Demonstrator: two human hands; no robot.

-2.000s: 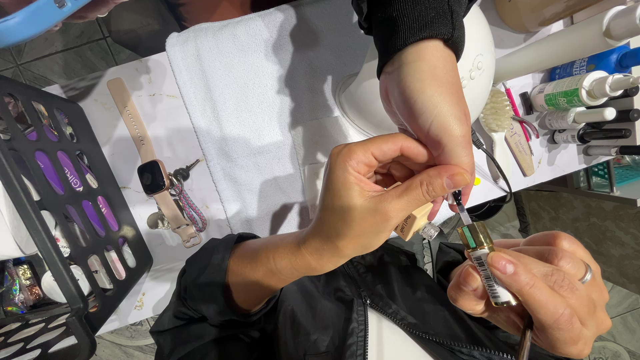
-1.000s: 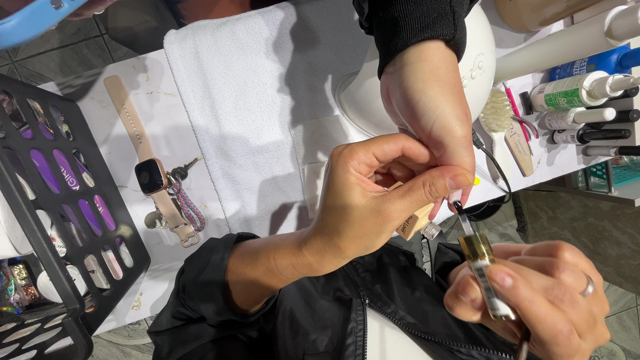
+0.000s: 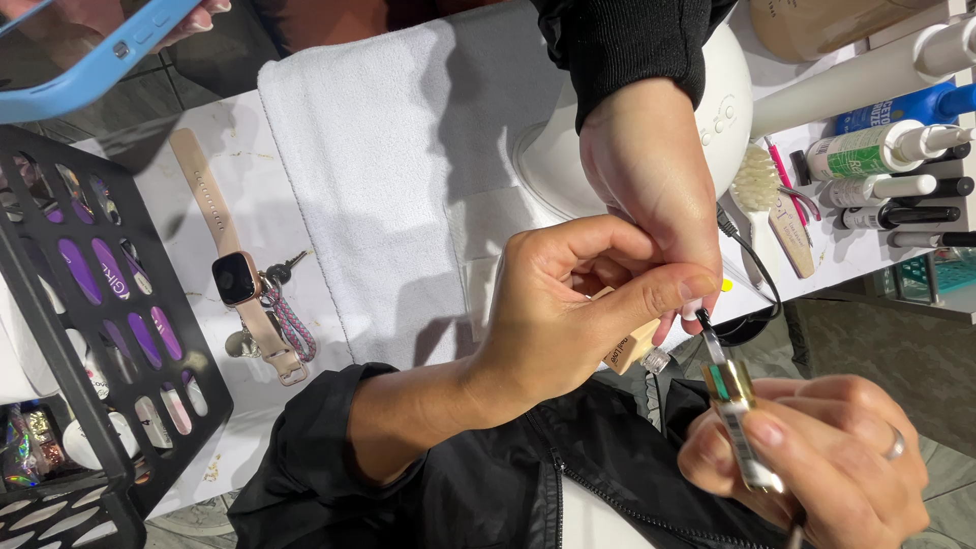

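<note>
My left hand [image 3: 587,305] grips a finger of another person's hand [image 3: 656,168], which reaches in from the top in a black ribbed cuff. Between my right fingers [image 3: 808,450] is a nail polish brush cap [image 3: 737,427], gold and white with a printed label. Its dark bristle tip [image 3: 703,316] is at the held finger's nail; whether it touches cannot be told. An uncapped beige polish bottle [image 3: 631,348] with a clear threaded neck shows below my left hand, partly hidden by it. A ring sits on one of my right fingers.
A white towel [image 3: 358,152] lies beside a white nail lamp [image 3: 724,99] with a black cable. Right are a nail brush [image 3: 755,183], a nail file [image 3: 791,236], pens and bottles. Left are a smartwatch [image 3: 235,278], keys [image 3: 280,272] and a black basket [image 3: 114,320]. Someone holds a blue-cased phone [image 3: 114,57].
The polish brush has changed its angle slightly in my right hand and stays close to the nail. My left hand keeps its hold on the finger.
</note>
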